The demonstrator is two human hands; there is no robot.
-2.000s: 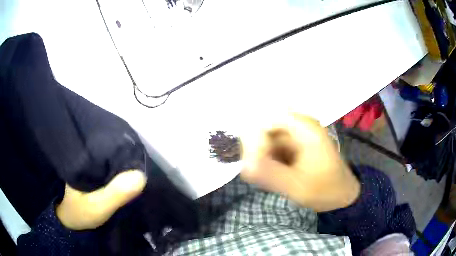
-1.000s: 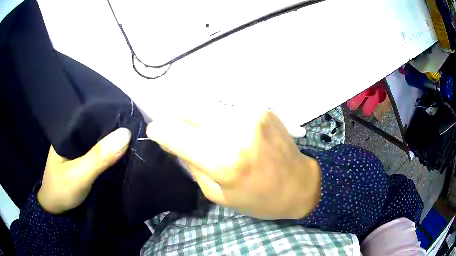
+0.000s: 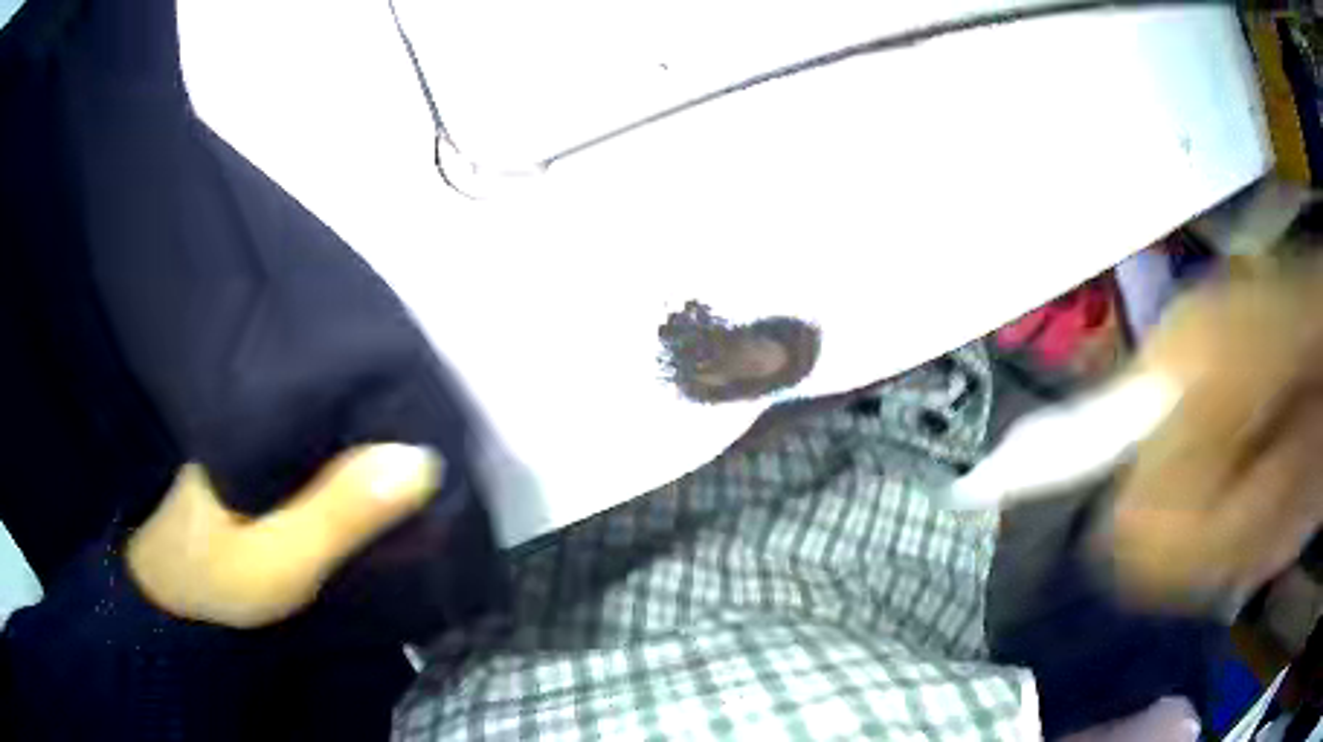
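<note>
A large dark fabric panel (image 3: 276, 312) lies over the left end of the white machine table (image 3: 900, 203) and hangs towards my lap. My left hand (image 3: 283, 544) holds the fabric near the table's front left corner, thumb on top, the fingers hidden under the cloth. My right hand (image 3: 1233, 435) is at the far right, off the table, strongly blurred and partly cut off by the picture's edge. A pale, blurred elongated shape (image 3: 1066, 442) shows at its left side; I cannot tell whether it is a finger or a held thing.
A dark worn patch (image 3: 733, 355) marks the table's front edge. A green and white checked cloth (image 3: 726, 623) covers my lap. A red item (image 3: 1066, 331) shows below the table at right. A yellow-orange tray edge (image 3: 1274, 102) is at the upper right.
My right hand has moved from the fabric seam beside my left hand to the far right. My left hand still holds the fabric. The view has shifted slightly.
</note>
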